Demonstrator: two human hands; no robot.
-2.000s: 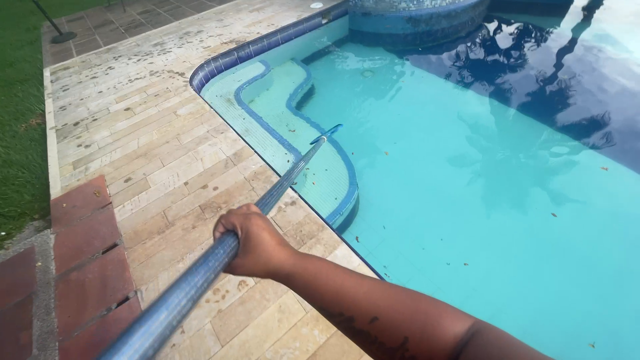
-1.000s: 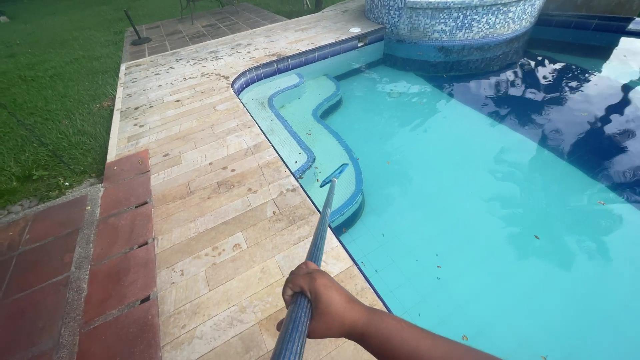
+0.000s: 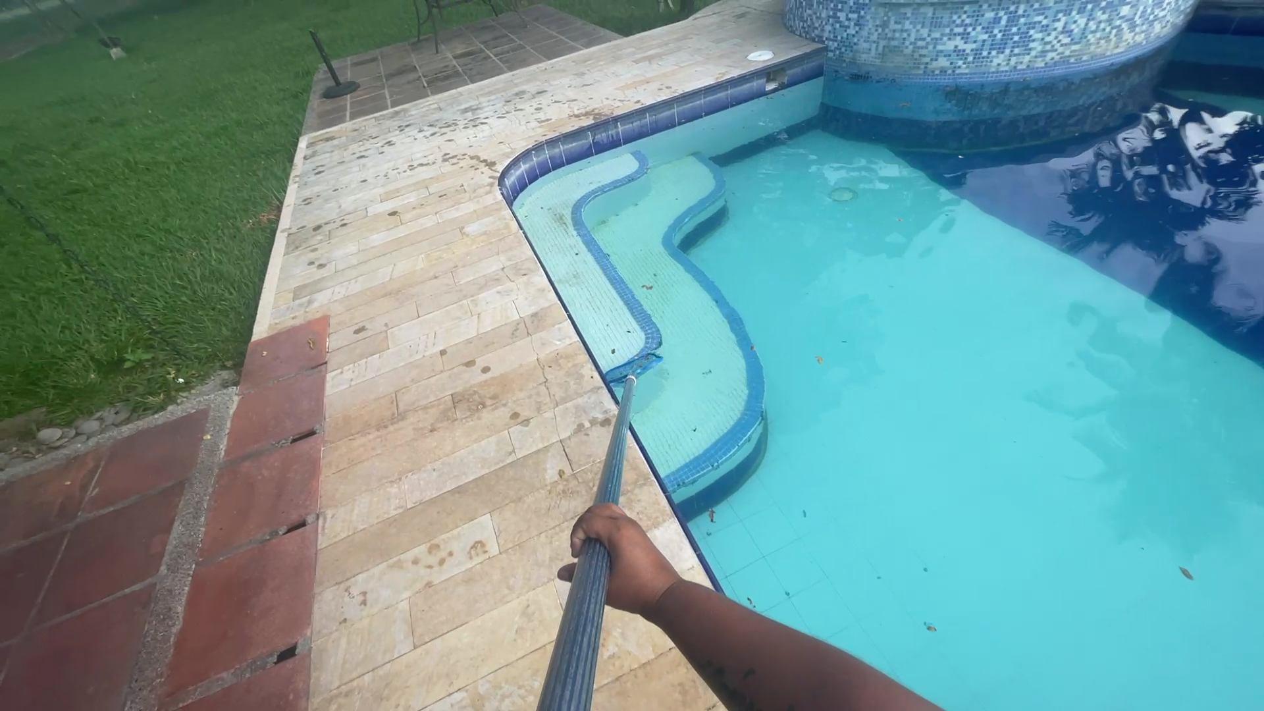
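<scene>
My right hand [image 3: 624, 559] is closed around a long ribbed blue-grey pole [image 3: 616, 459], which runs from the bottom edge up to the pool's side. At the pole's far end, a blue pool tool head [image 3: 634, 369] lies at the water by the upper pool step [image 3: 583, 259], against the pool's near edge; whether it is a brush or a skimmer I cannot tell. Blue mosaic trim edges the curved steps. Small leaves lie in the pool water [image 3: 948, 395]. My left hand is out of view.
Pale stone paving [image 3: 434, 326] borders the pool, with red tiles [image 3: 262, 533] at the lower left and grass [image 3: 128, 217] beyond. A dark stand base [image 3: 341, 89] is on the far patio. A mosaic-covered round wall [image 3: 987, 39] rises at the back.
The pole has swung from a slant to nearly upright in view, and its head has moved from over the lower step back to the pool's near edge. My right hand still grips it.
</scene>
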